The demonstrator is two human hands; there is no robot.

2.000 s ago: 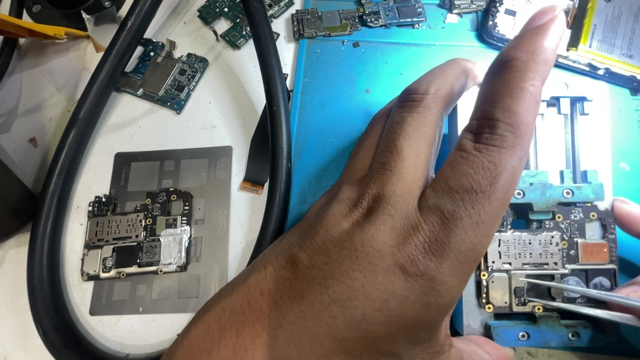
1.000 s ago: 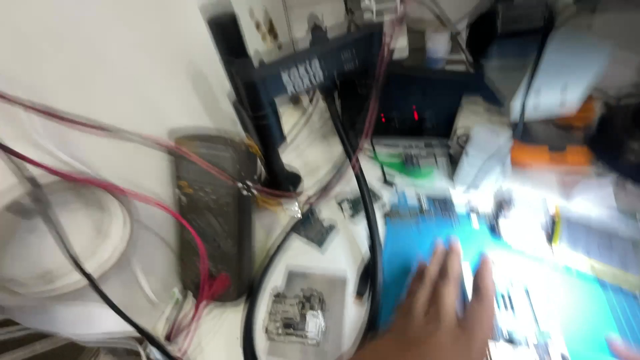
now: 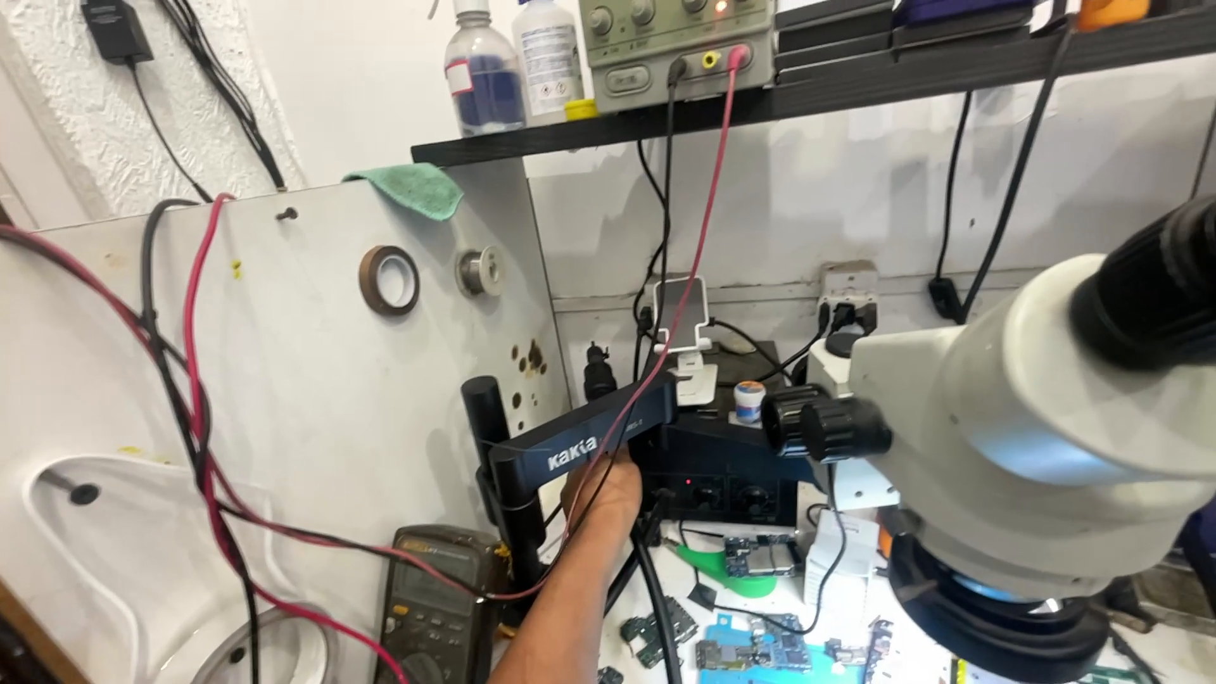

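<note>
My left hand (image 3: 608,483) reaches under the black metal support arm (image 3: 589,432), which bears the maker's name Kakia. Its fingers are hidden behind that arm, so whether they hold anything does not show. A black station box (image 3: 731,496) with knobs and a small red light stands just right of the hand. A thick black hose (image 3: 655,598) runs down below the wrist. My right hand is out of the frame. Several phone circuit boards (image 3: 755,651) lie on the blue mat at the bottom.
A stereo microscope (image 3: 1007,427) fills the right side. A multimeter (image 3: 442,603) stands left of my forearm. Red and black leads (image 3: 698,256) hang from the bench power supply (image 3: 679,47) on the black shelf (image 3: 608,128). A white phone stand (image 3: 693,366) and a small jar (image 3: 749,401) stand behind.
The view has swung up and away from the mat. My left hand has moved from over the blue mat to beneath the support arm. The tweezers seen earlier at the clamped board are no longer in view.
</note>
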